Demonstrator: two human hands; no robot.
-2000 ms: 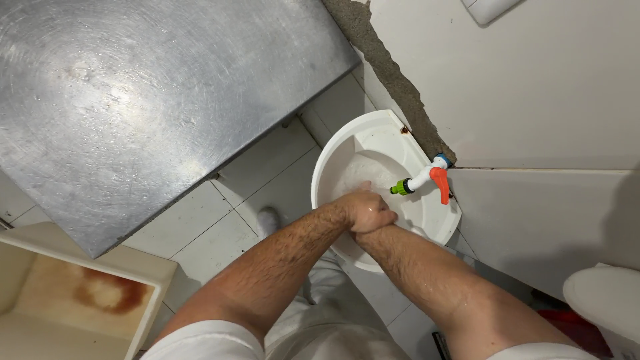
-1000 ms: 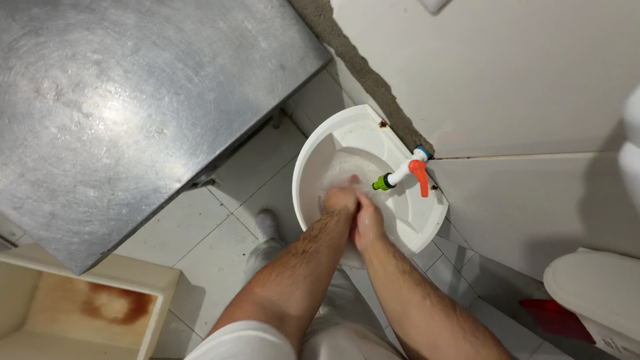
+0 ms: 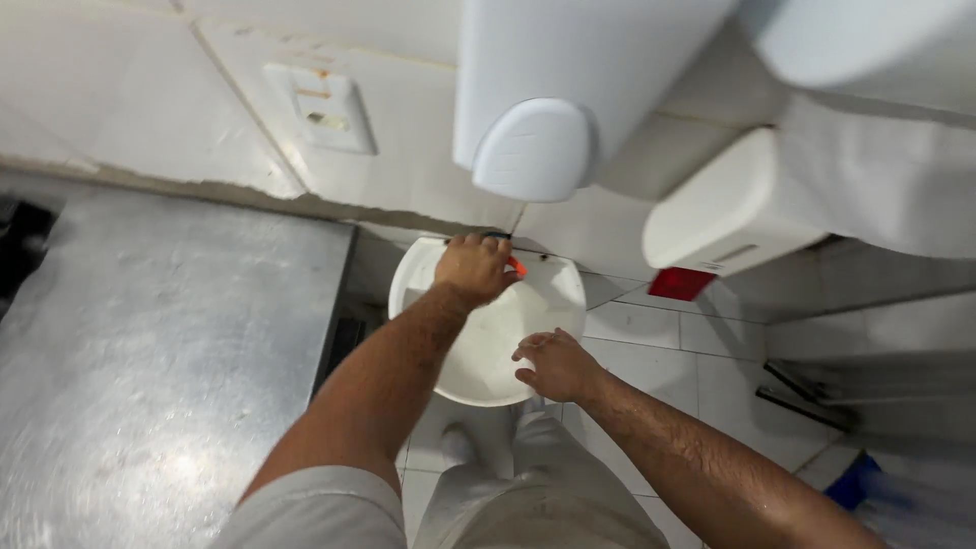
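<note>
A white wall-mounted washbasin (image 3: 488,358) sits in the middle of the view, below the tiled wall. My left hand (image 3: 474,267) is on the tap at the back of the basin, its fingers curled over it. Only part of the orange tap handle (image 3: 517,266) shows beside my thumb; the spout is hidden under the hand. Over the right front part of the basin is my right hand (image 3: 557,364), fingers slightly bent and apart, holding nothing.
A metal-topped table (image 3: 191,305) stands close on the left. A white dispenser (image 3: 534,145) juts from the wall above the basin, with another white dispenser (image 3: 713,202) to its right. A wall switch plate (image 3: 324,109) is at upper left. A red object (image 3: 680,283) shows below the right dispenser.
My hands were together over the basin and have parted. The left hand has moved onto the tap; the right is over the basin's right side. The view has swung strongly toward the wall.
</note>
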